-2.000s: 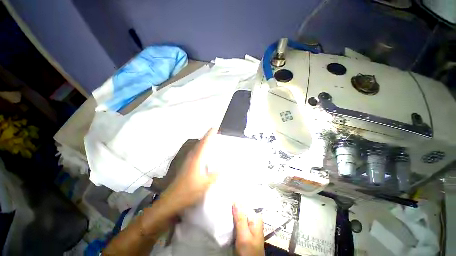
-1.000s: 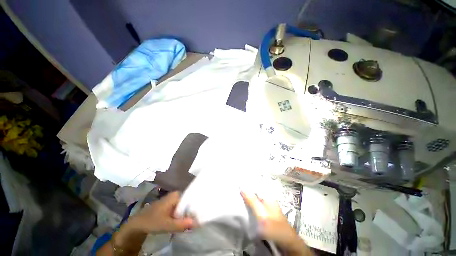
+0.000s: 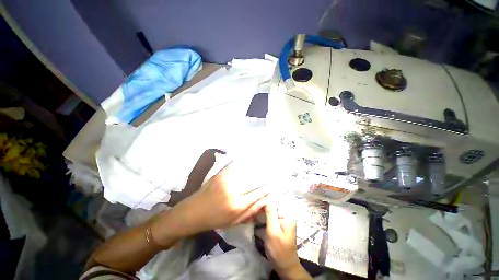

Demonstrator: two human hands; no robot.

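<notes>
A white fabric piece (image 3: 238,240) lies at the left end of the cream overlock machine (image 3: 405,104) and hangs down toward me. My left hand (image 3: 227,197) is bare and holds the fabric close to the needle area. My right hand (image 3: 280,238) is beside it, at the fabric's right edge, with its fingertips near the left fingers. Lamp glare hides the fingertips, the needle and the presser foot. A stack of white cut fabric (image 3: 158,145) lies flat left of the machine, over a grey-brown plate (image 3: 201,170).
A blue-and-white bundle (image 3: 161,76) lies against the purple wall. A blue tube (image 3: 285,57) stands at the machine's left end. Silver tensioners (image 3: 405,167) line its front. White scraps (image 3: 451,246) lie at the right. A yellow heap (image 3: 22,156) is at far left.
My left hand has moved up and right from the fabric's lower left to the needle area. My right hand has drawn in closer to it. The fabric between them is now bunched lower down.
</notes>
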